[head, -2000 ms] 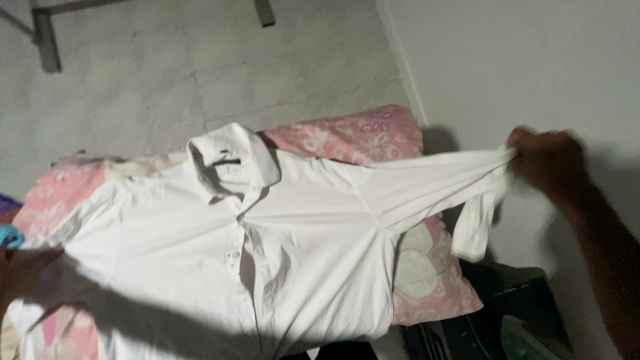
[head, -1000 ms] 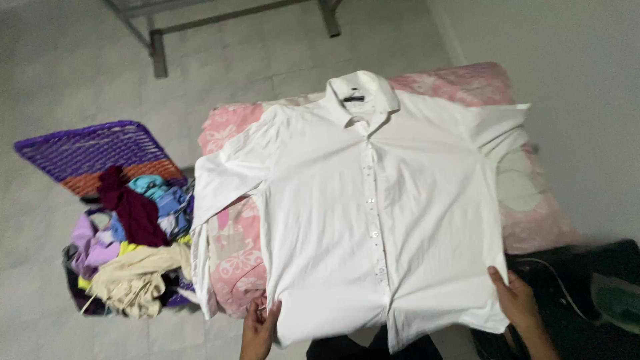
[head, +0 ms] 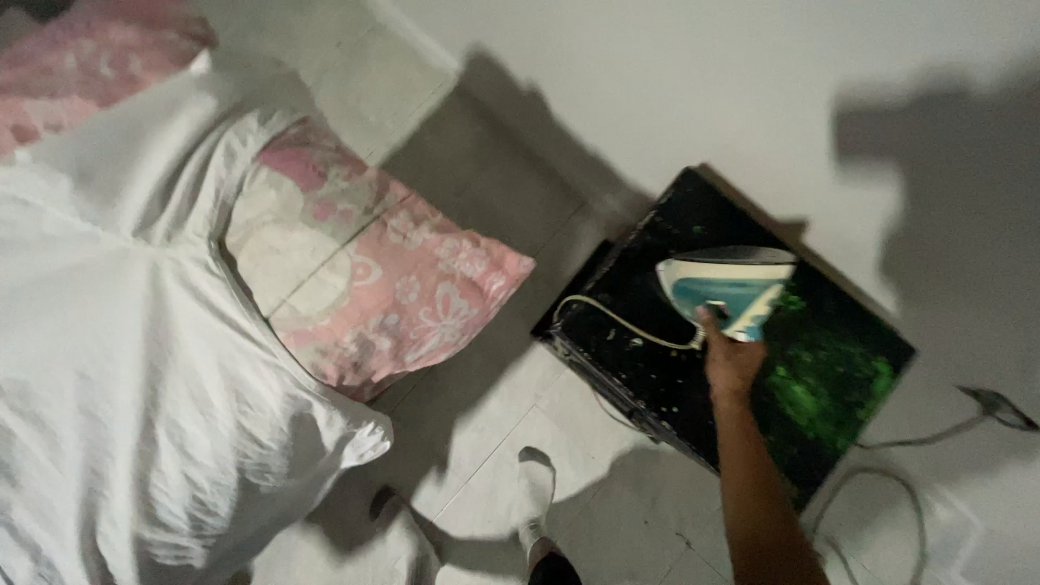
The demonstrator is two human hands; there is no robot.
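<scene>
My right hand (head: 733, 361) grips the handle of a blue and white clothes iron (head: 725, 288), which lies tipped on its side above a black box-like stand (head: 650, 378); whether the iron touches the stand cannot be told. A pale cord runs from the iron to the stand's left corner. The white button-up shirt (head: 122, 325) is spread over a pink floral padded cloth (head: 431, 292) at the left, its surface creased. My left hand is out of view.
Green paint-like patches mark the stand top. A cable (head: 918, 487) with a plug-like end (head: 999, 406) shows at the right, by the pale wall (head: 691, 73). My sock-clad foot (head: 536, 487) rests on the tiled floor (head: 487, 439).
My right hand has left the shirt's lower edge and now holds the iron. My left hand has gone out of view. The view has swung to the right.
</scene>
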